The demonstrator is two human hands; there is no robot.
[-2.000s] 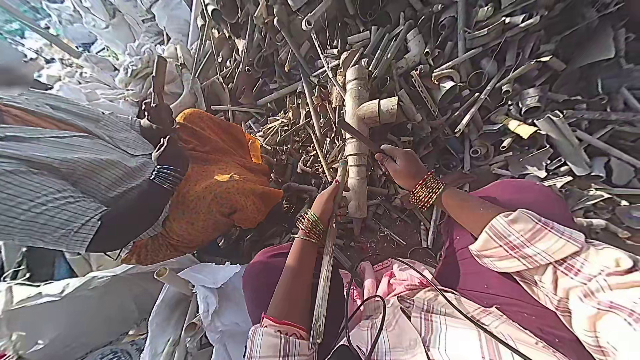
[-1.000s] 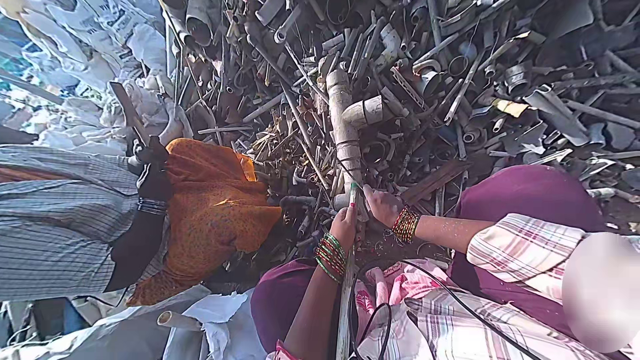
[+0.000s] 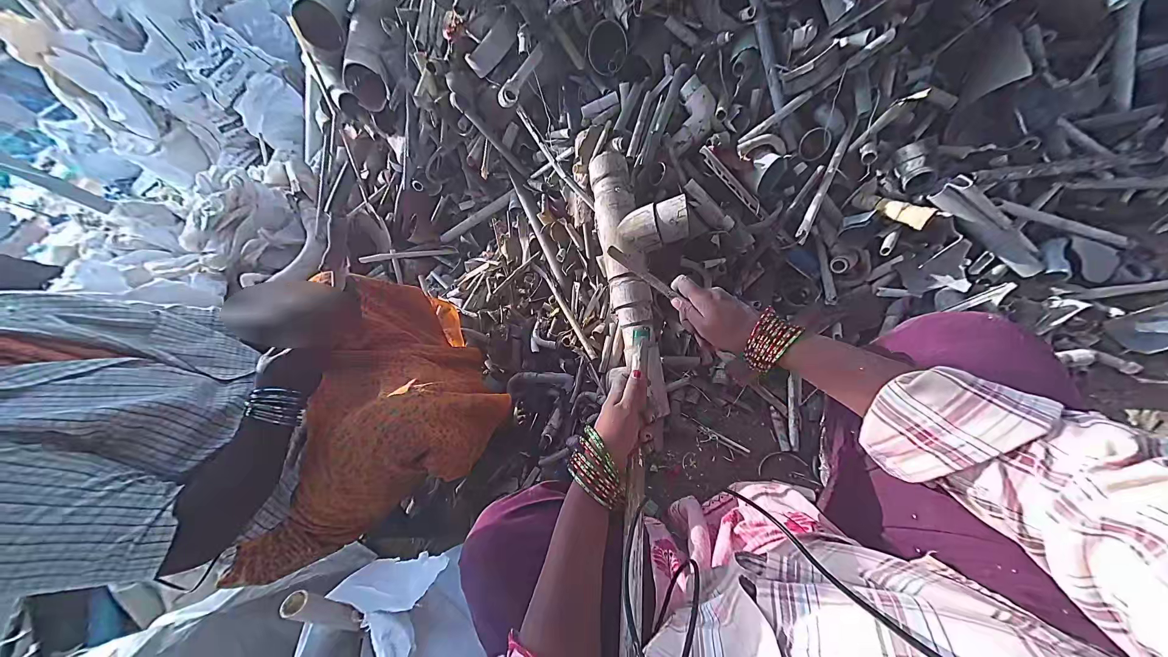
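Note:
My left hand is closed around a long, thin strip or pipe that runs down past my lap; its top end lies against a pale branched pipe fitting. A green patch shows near that end. To the right, my right hand grips a flat, dark blade-like tool, which slants up and left across the branched fitting. Bangles circle both my wrists. Whether the tool touches the fitting cannot be told.
Scrap pipes and fittings spread in a heap ahead and to the right. A person in a striped shirt and orange cloth is close on the left. White sheeting lies at the upper left. A black cable crosses my lap.
One second ago my hands were close together at the strip's upper end; now my right hand is up and to the right of the left, with the tool in it.

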